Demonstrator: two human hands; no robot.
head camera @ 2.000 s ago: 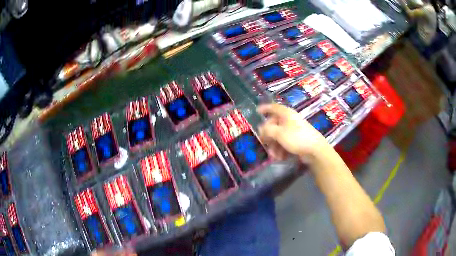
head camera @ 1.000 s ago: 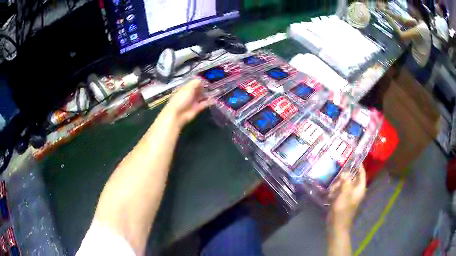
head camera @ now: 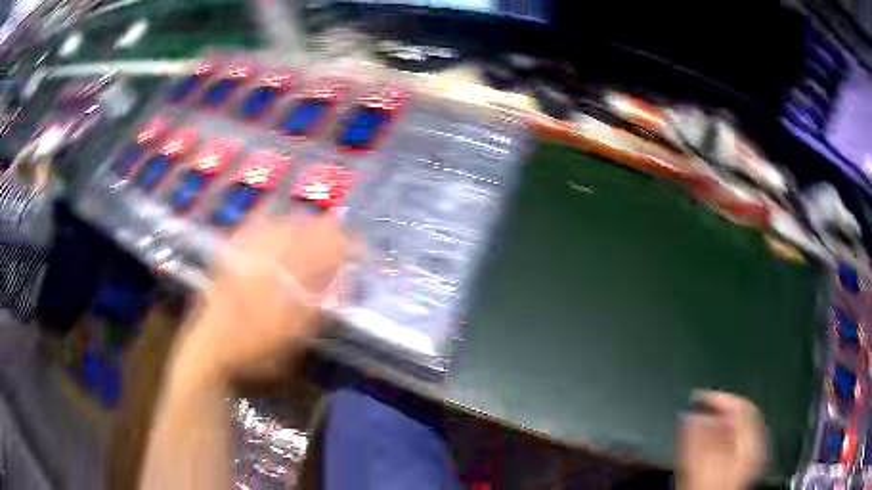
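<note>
A clear tray (head camera: 277, 134) of red keypad phones in two rows lies at the left, on or beside a silvery block of stacked clear trays (head camera: 430, 220). My left hand (head camera: 287, 268) is blurred over the tray's near right corner, by a red phone (head camera: 325, 184); whether it grips anything cannot be told. My right hand (head camera: 722, 435) is over the near right part of the green mat (head camera: 621, 306), fingers bent, with no held thing visible.
Part of another filled tray (head camera: 845, 383) shows at the far right edge. Cables and white and orange items (head camera: 708, 144) line the back. A screen (head camera: 851, 115) is at the upper right. Crinkled clear plastic (head camera: 272, 435) lies below the bench at left.
The view has swung left. Both hands have let go of the filled trays on the right side. My left hand is now over the left tray, my right hand over the mat.
</note>
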